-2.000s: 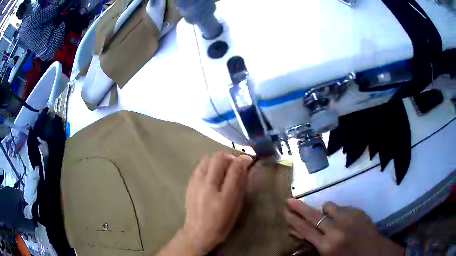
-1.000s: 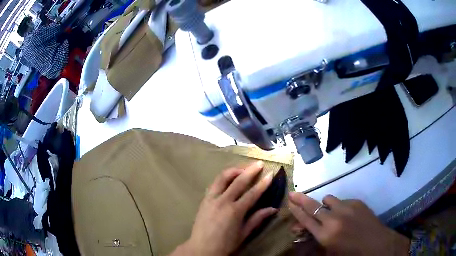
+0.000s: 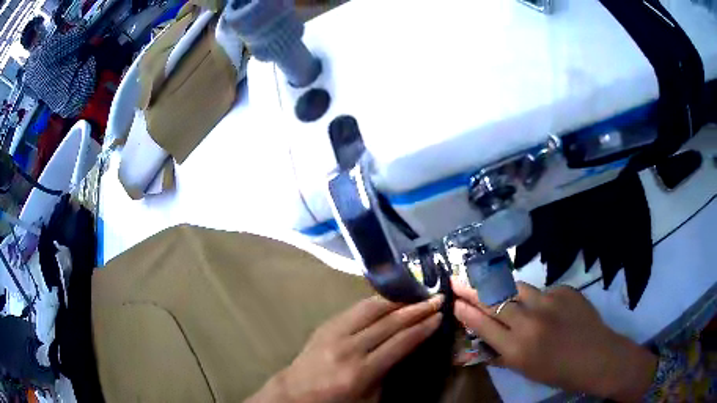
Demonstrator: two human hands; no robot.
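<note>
The tan garment panel (image 3: 236, 299) lies at the left and runs under the sewing machine head (image 3: 487, 86); a curved stitched line shows on it. A black piece (image 3: 421, 358) lies over its edge, its tip at the presser foot area. My left hand (image 3: 354, 346) presses the black piece with its fingertips just below the thread guard (image 3: 365, 228). My right hand (image 3: 542, 338), with a ring, has its fingertips at the right edge of the black piece. Small metal snips (image 3: 476, 350) show under its palm, partly hidden. The needle tip is hidden.
Black cut pieces (image 3: 597, 228) with pointed ends hang below the machine arm at the right. A small dark rectangle (image 3: 678, 169) lies beside them. Heaped tan pieces (image 3: 189, 102) are beyond the table at upper left. Dark cloth (image 3: 71, 299) is at the left edge. A person (image 3: 59, 67) is in the background.
The black piece, lying under my left hand on the tan cloth a second ago, is now up at the presser foot. Both hands have moved closer to the needle area. The camera view has shifted slightly.
</note>
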